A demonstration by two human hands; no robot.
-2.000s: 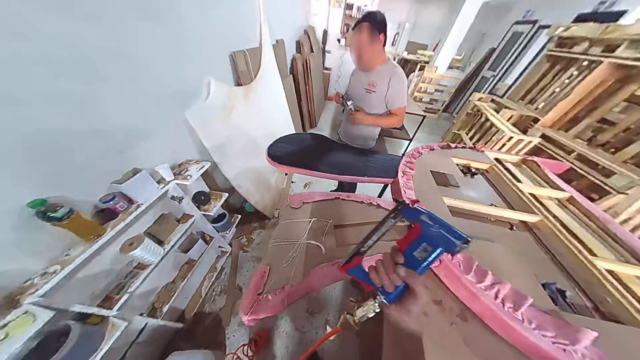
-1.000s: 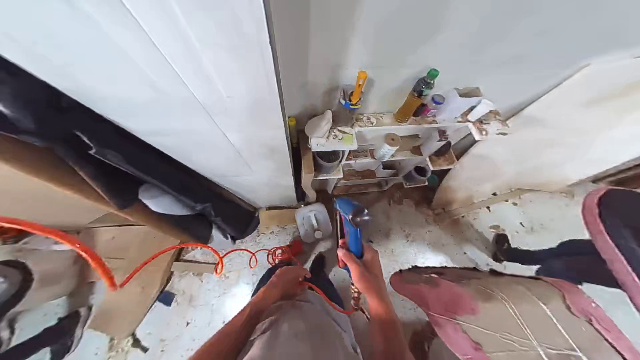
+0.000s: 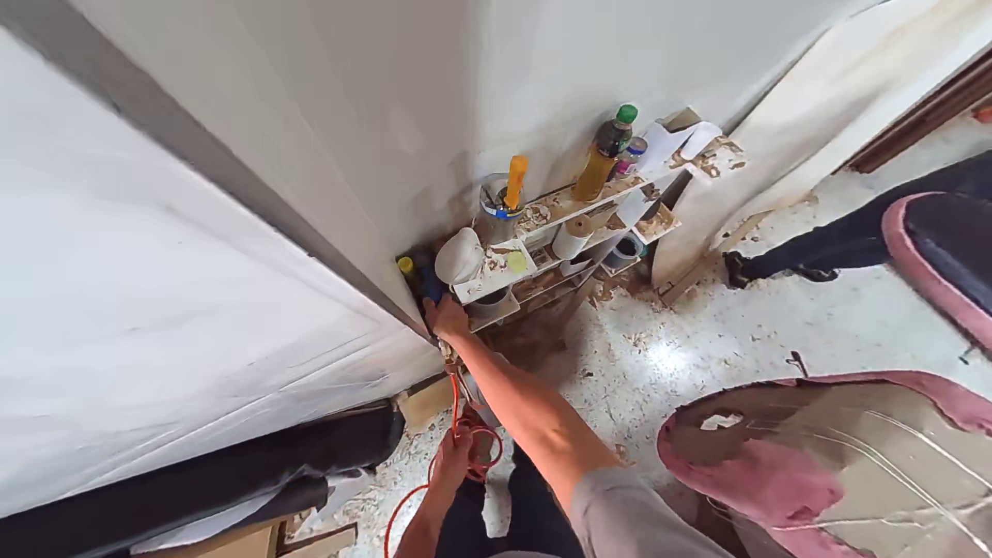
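Note:
My right hand (image 3: pixel 448 316) reaches to the corner beside the white shelf unit (image 3: pixel 496 279) and is closed on a blue pneumatic staple gun (image 3: pixel 431 285), mostly hidden in shadow there. A hose fitting (image 3: pixel 447 353) hangs just below that hand. Lower down, my left hand (image 3: pixel 453 457) grips the coiled red air hose (image 3: pixel 484 453) in front of my legs. At the lower right lies a frame panel with pink fabric edging (image 3: pixel 790 473) and strings across it.
The shelf holds a bottle of yellow liquid (image 3: pixel 594 174), a container with an orange-handled tool (image 3: pixel 515 182) and a thread cone (image 3: pixel 572 237). A black roll (image 3: pixel 232 465) lies lower left. Another person's leg (image 3: pixel 821 244) and a dark padded panel (image 3: pixel 949 248) are at right.
My right hand has carried the blue staple gun from in front of me to the corner left of the shelf. My left hand remains on the hose. The view has turned strongly from the co-worker and panels.

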